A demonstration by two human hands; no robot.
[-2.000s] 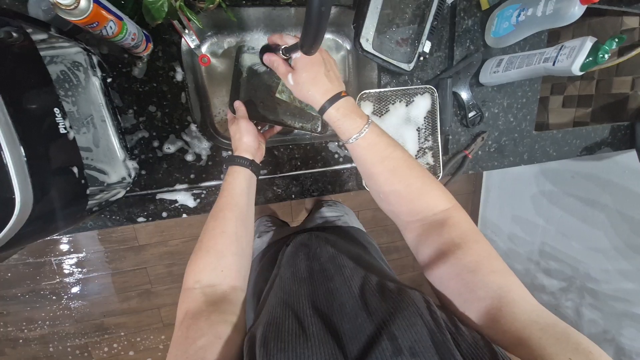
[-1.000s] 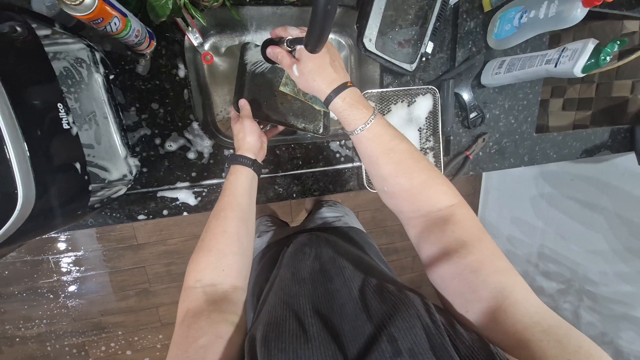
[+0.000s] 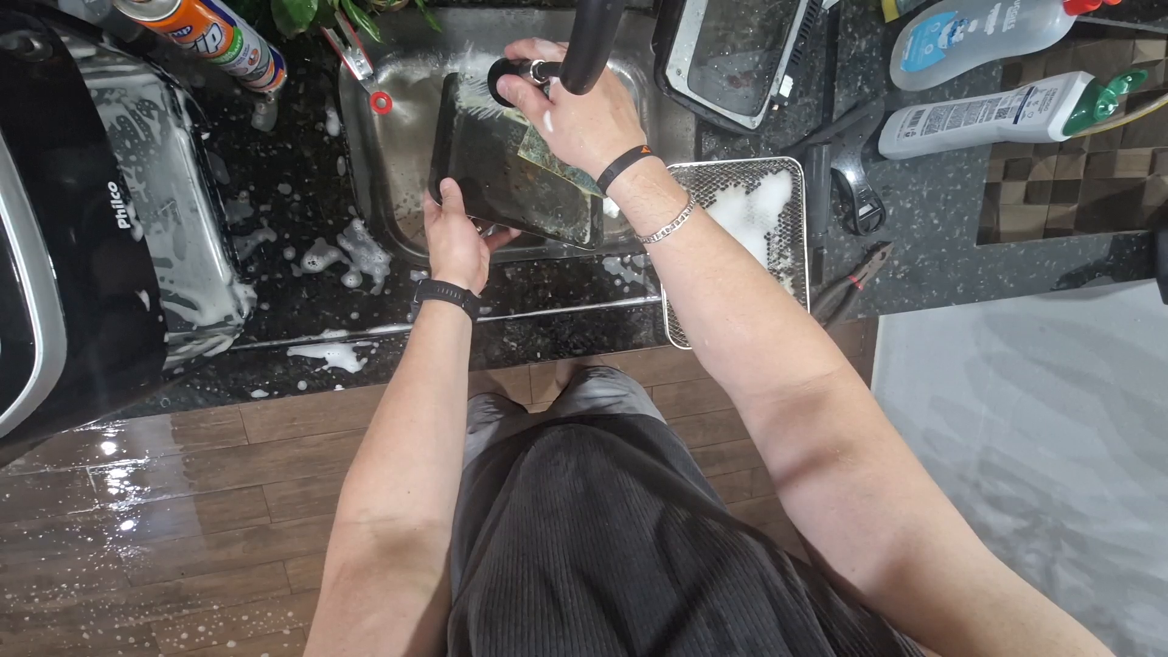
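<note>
A dark rectangular tray (image 3: 493,173) lies tilted in the stainless steel sink (image 3: 383,155). My left hand (image 3: 459,239) grips its near left edge, thumb on top and fingers beneath. Above the tray, my right hand (image 3: 579,114) is closed around the black spray head of the faucet (image 3: 505,82), from which water sprays onto the tray's far left part. A greenish patterned piece (image 3: 547,160), perhaps a sponge or cloth, shows under my right hand; whether the hand also holds it is unclear. The black faucet hose (image 3: 591,41) hides part of that hand.
A foamy wire mesh rack (image 3: 803,228) stands right of the sink, beside pliers (image 3: 853,281). Behind are a framed glass panel (image 3: 671,55) and two bottles (image 3: 949,41) (image 3: 985,119). On the left are a black Philco appliance (image 3: 82,210), a spray can (image 3: 214,41) and foam on the black counter (image 3: 292,265).
My right hand and the spray head have shifted slightly over the tray. My left hand keeps its hold on the tray's edge.
</note>
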